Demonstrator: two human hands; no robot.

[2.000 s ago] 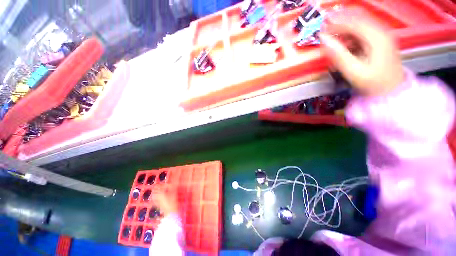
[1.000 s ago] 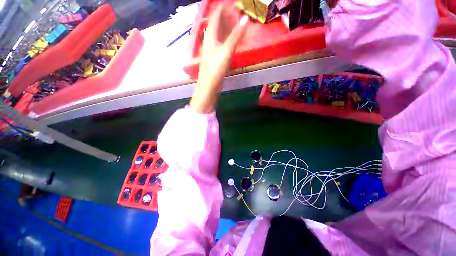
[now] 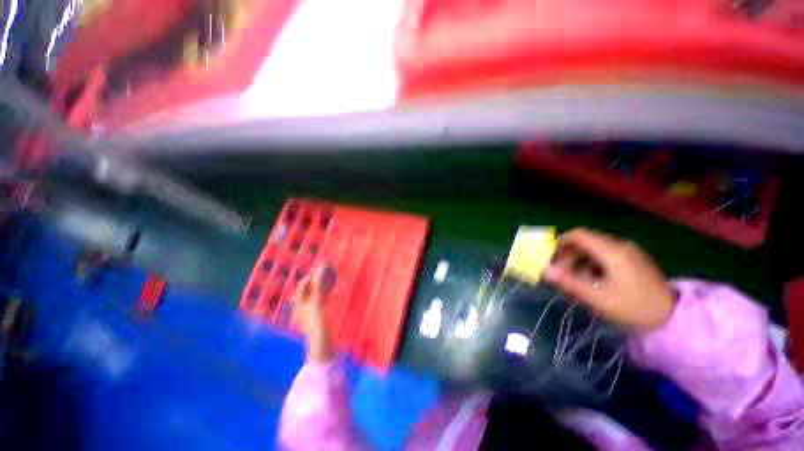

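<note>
The frame is blurred. My right hand [image 3: 613, 280] holds a yellow binder clip [image 3: 532, 254] between thumb and fingers above the green bench. My left hand [image 3: 310, 308] is over the red-orange cell tray [image 3: 377, 264], with a small dark round unit [image 3: 325, 280] at its fingertips. Dark round units sit in the tray's left columns; the columns to the right show none. White cables [image 3: 564, 339] lie on the bench below my right hand, with bright round or square spots to their left.
The white shelf edge [image 3: 353, 119] crosses above the bench, with red-orange trays on it. A compartment bin of clips [image 3: 657, 189] lies under the shelf at right. The blue floor [image 3: 159, 379] shows at lower left. A grey bar [image 3: 167, 189] juts in from the left.
Both hands have come down from the shelf tray. My right hand now shows a yellow clip; my left hand is at the cell tray with a round unit. The view has shifted and blurred.
</note>
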